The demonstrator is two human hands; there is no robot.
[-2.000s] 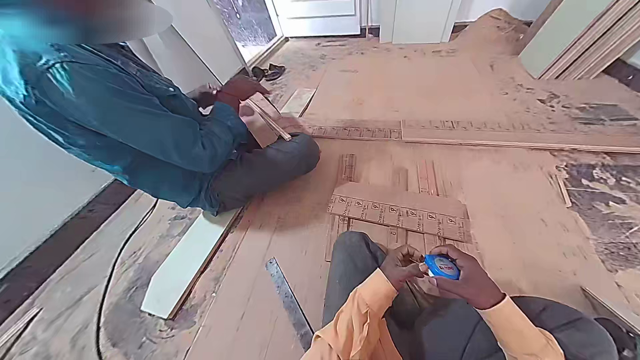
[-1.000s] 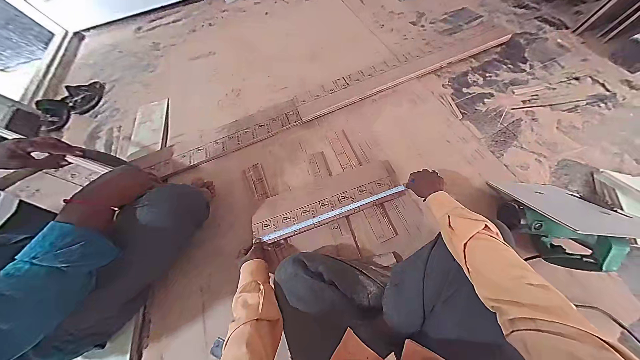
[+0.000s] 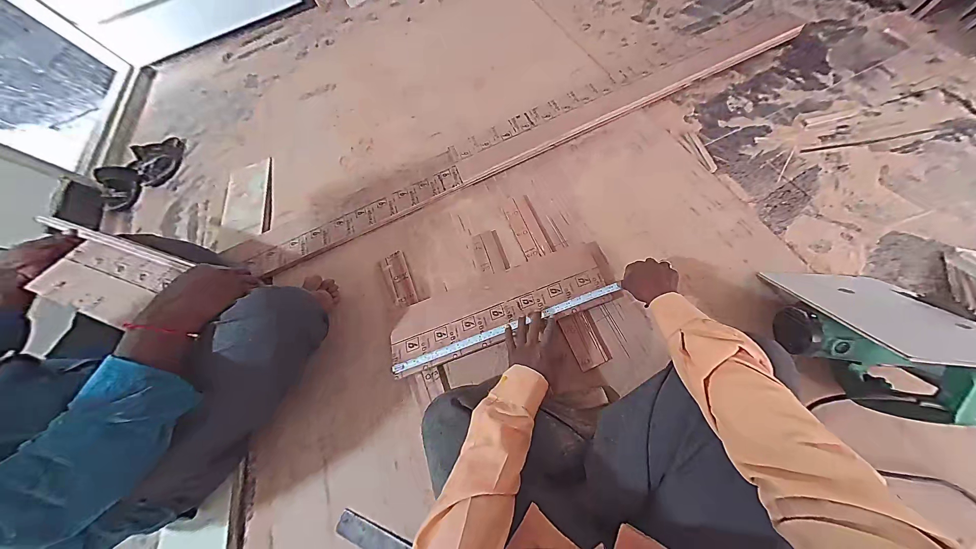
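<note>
A printed wooden board (image 3: 496, 286) lies crosswise in front of my knees, on top of several short wood strips. The blade of a tape measure (image 3: 450, 348) is stretched along the board's near edge, from its left corner to my right hand. My right hand (image 3: 650, 280) is closed at the blade's right end, by the board's right corner; the tape case is hidden in it. My left hand (image 3: 529, 343) rests with spread fingers on the blade and the board's near edge, around the middle.
A long printed board (image 3: 534, 149) runs diagonally beyond the strips. On the left a co-worker sits holding wood pieces (image 3: 114, 267). A green power tool with a flat plate (image 3: 877, 313) stands at right. A metal ruler (image 3: 370, 530) lies near my left knee. Black footwear (image 3: 141, 171) is by the doorway.
The tape was in both hands over my lap, then was drawn out along the board. My left hand has since moved from the board's left end to its middle. The view has swung down and right.
</note>
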